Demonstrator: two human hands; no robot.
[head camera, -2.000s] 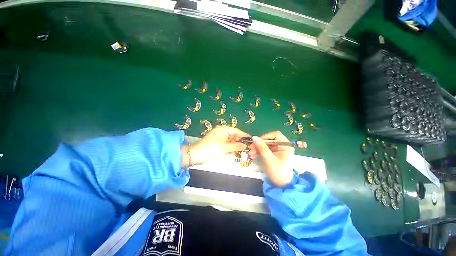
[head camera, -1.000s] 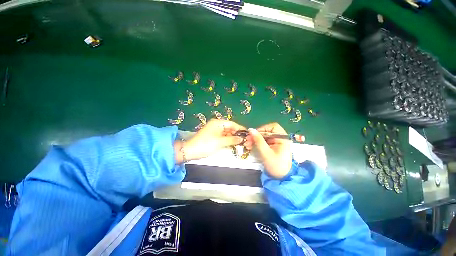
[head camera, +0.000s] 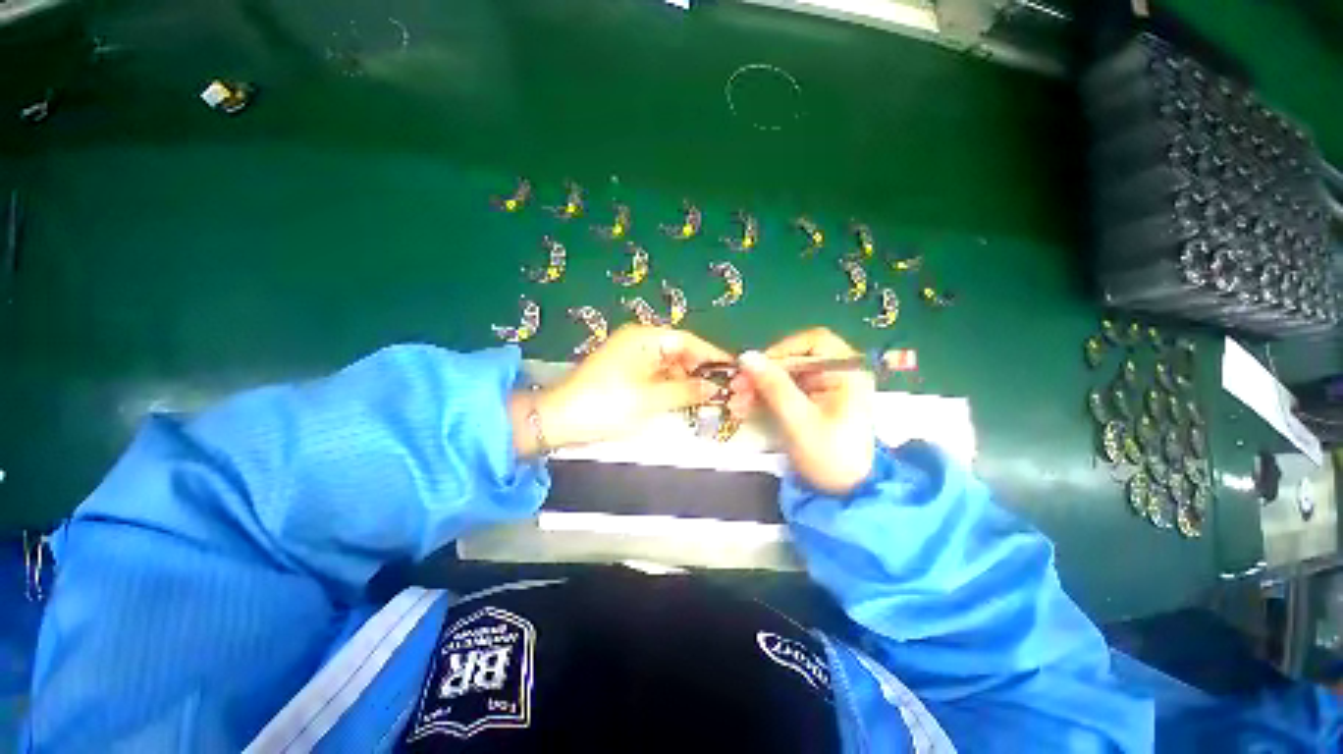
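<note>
My left hand (head camera: 633, 386) pinches a small dark part (head camera: 717, 373) between thumb and fingers over the white mat (head camera: 928, 427), which has a wide black strip. My right hand (head camera: 815, 420) holds a slim hand tool (head camera: 828, 364) like a pen, its red-and-white end to the right and its tip at the small part, hidden by the fingers. A small gold cluster (head camera: 713, 423) lies on the mat just below the fingertips. Curved circuit assemblies (head camera: 682, 223) with yellow spots lie in loose rows on the green bench beyond my hands.
A tall grey-black tray stack (head camera: 1178, 192) stands at the right. A dense cluster of curved parts (head camera: 1149, 427) and a white sheet (head camera: 1270, 395) lie near it. A small white-and-gold unit (head camera: 227, 96) lies far left. Metal clips (head camera: 37, 564) are at the left edge. A blue sleeve shows bottom right.
The view has tilted, so the bench items sit higher in the picture and the far rail shows less. Both hands stay together at the small part, still holding it and the tool.
</note>
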